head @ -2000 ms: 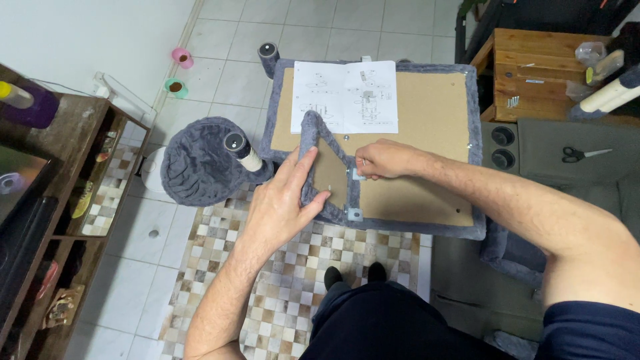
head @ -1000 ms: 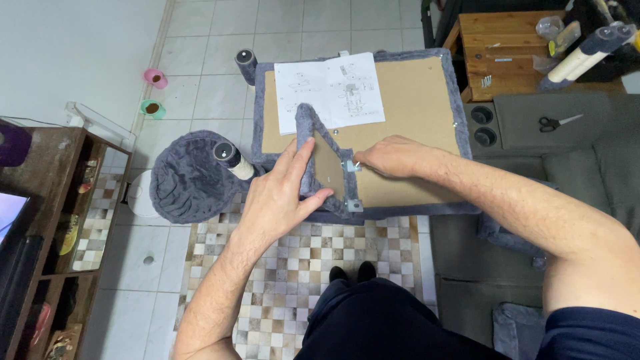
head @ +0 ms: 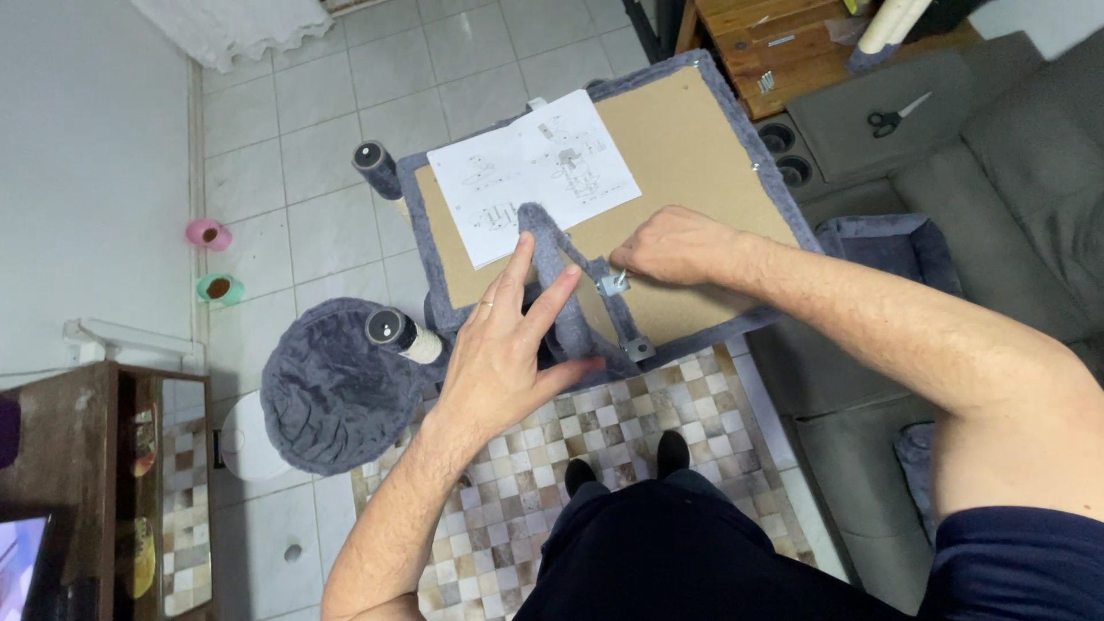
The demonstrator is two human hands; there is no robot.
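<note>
A large board edged in grey plush carries a printed instruction sheet with diagrams. On its near side stands a smaller plush-covered triangular piece, with my left hand spread against it, fingers apart. Two metal brackets, one with a bolt standing up from it and another nearer me, sit along that piece's edge. My right hand is curled just beyond the bolt; its fingertips are partly hidden, so whether it grips anything is unclear.
A round plush basket and a post are at the left, with another post behind. Pink and green bowls stand on the floor. Scissors lie on the grey sofa. A wooden table holds screws.
The view has turned, so the board looks tilted. My left hand stays against the triangular piece. My right hand, close at the upper bracket before, is now slightly apart from its bolt.
</note>
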